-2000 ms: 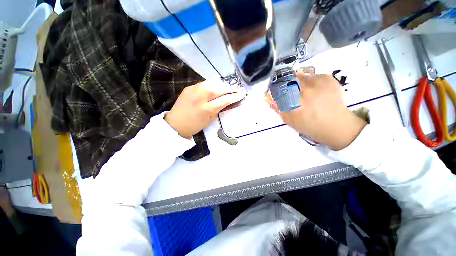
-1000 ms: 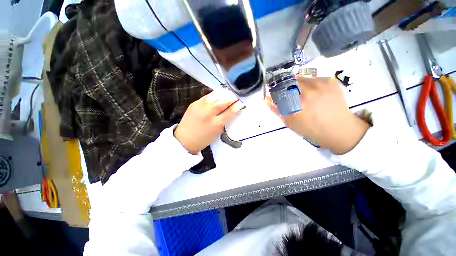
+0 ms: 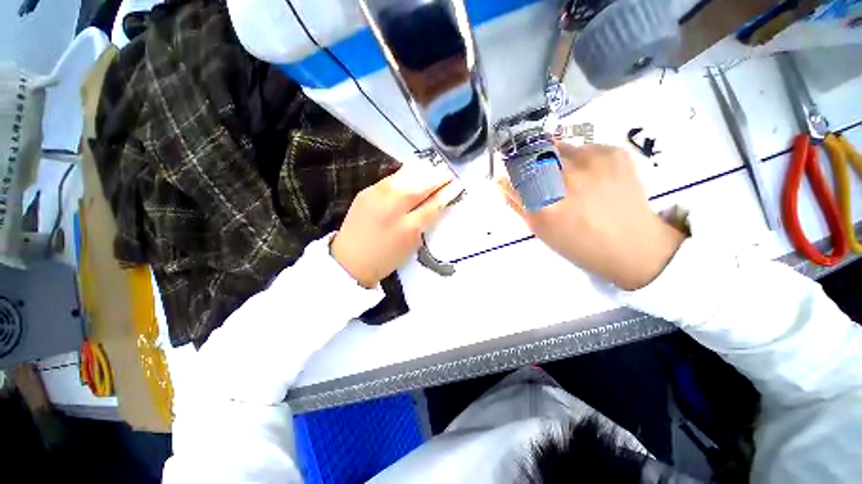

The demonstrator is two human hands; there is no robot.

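Observation:
The sewing machine head [image 3: 331, 57], white with a blue stripe, stands over the bed in front of me. My left hand [image 3: 383, 227] lies on the bed left of the needle area, fingertips together beside the machine's foot. My right hand [image 3: 605, 213] lies right of it, fingers partly behind the grey-blue round knob [image 3: 536, 178]. What the fingertips press or hold is hidden. The dark plaid garment piece [image 3: 217, 161] lies heaped left of the machine, and a dark end of it shows below my left wrist.
Tweezers [image 3: 742, 142] and shears with red and yellow handles [image 3: 805, 203] lie at the right. Dark scraps [image 3: 645, 143] lie on the bed. Another pair of shears [image 3: 94, 369] is far left, near a cardboard strip [image 3: 118, 321]. A blue crate [image 3: 359, 440] is below the table edge.
The view has shifted slightly. Both hands stay close to the needle area with little visible movement. The dark cloth end below my left wrist has shifted slightly since the first frame.

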